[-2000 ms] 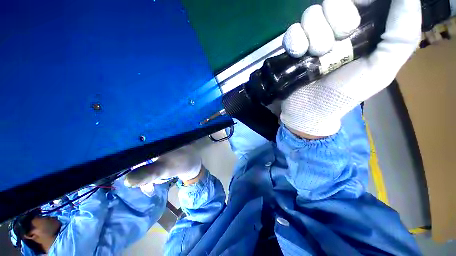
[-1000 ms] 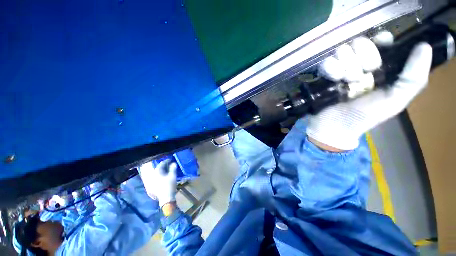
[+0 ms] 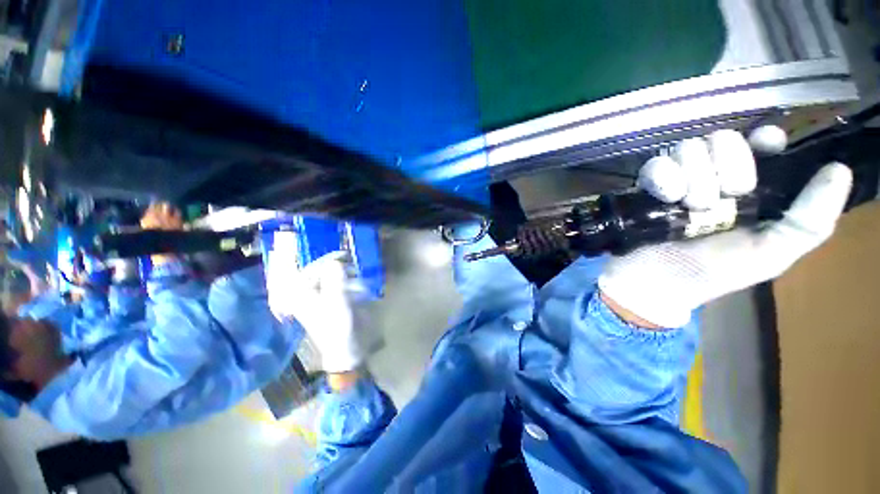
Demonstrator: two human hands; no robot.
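The blue-topped enclosure [image 3: 318,77] lies at the upper left, its dark side facing me and a small wire-like loop [image 3: 465,230] at its near corner. My right hand [image 3: 709,207], in a white glove, is shut around the black electric screwdriver [image 3: 627,220]. Its bit points left, just below that corner and apart from the blue top. My left hand [image 3: 314,299], also gloved and blurred, is at the small blue screw bin [image 3: 365,253]. Its fingers are over or in the bin; whether they pinch a screw cannot be told.
The green mat [image 3: 589,58] lies right of the enclosure, edged by a silver aluminium rail [image 3: 666,108]. Another person in a blue smock [image 3: 164,357] is at the left. A large brown sheet [image 3: 830,347] is at the lower right, beside grey floor with a yellow line.
The screwdriver has drawn back from the enclosure's corner. My left hand has moved from below the enclosure's edge to the blue bin. The view has swung, showing more of the dark side.
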